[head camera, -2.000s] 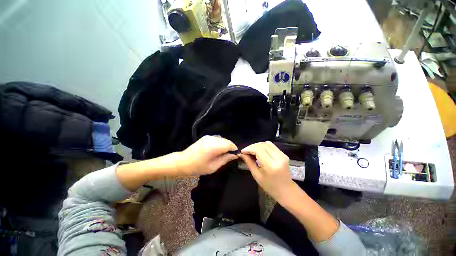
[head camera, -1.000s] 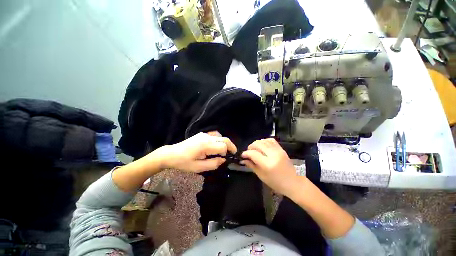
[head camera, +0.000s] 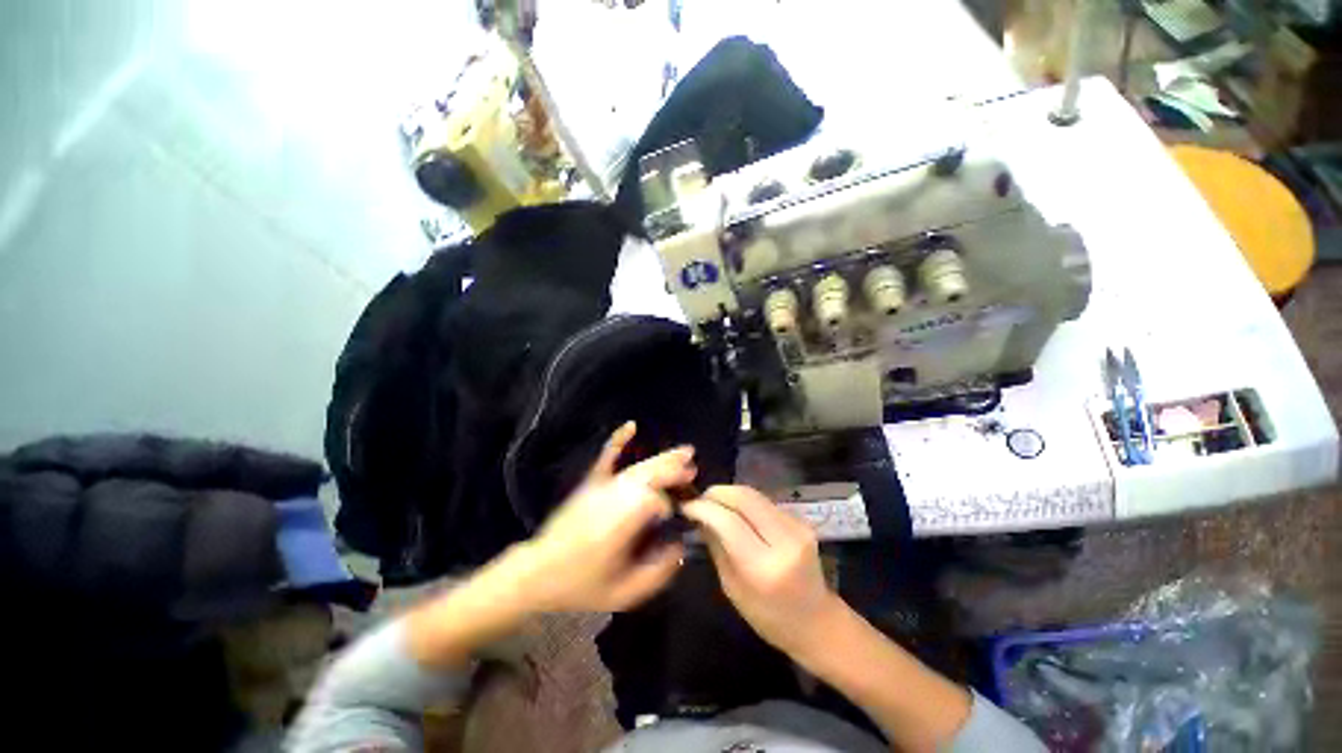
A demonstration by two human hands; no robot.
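Observation:
My left hand (head camera: pixel 615 527) and my right hand (head camera: pixel 758 556) meet in front of the overlock machine (head camera: pixel 898 294). Their fingertips pinch a small dark bit of the black fabric (head camera: pixel 633 397) between them. My left index finger is raised. The fabric lies left of the machine's needle area (head camera: pixel 724 353), with a thin pale curved line along its edge. More black fabric hangs below my hands into the lap. The pinched edge is mostly hidden by my fingers.
Blue-grey snips (head camera: pixel 1127 405) stand in the accessory tray (head camera: pixel 1214 427) at the right. A black strip (head camera: pixel 886 500) hangs over the table edge. A blue crate with plastic bags (head camera: pixel 1177 669) is lower right. A dark padded jacket (head camera: pixel 162 515) is at left.
The view has turned and shifted, so the machine appears tilted and further left. My left index finger has lifted away from the pinched fabric. Both hands stay together at the fabric.

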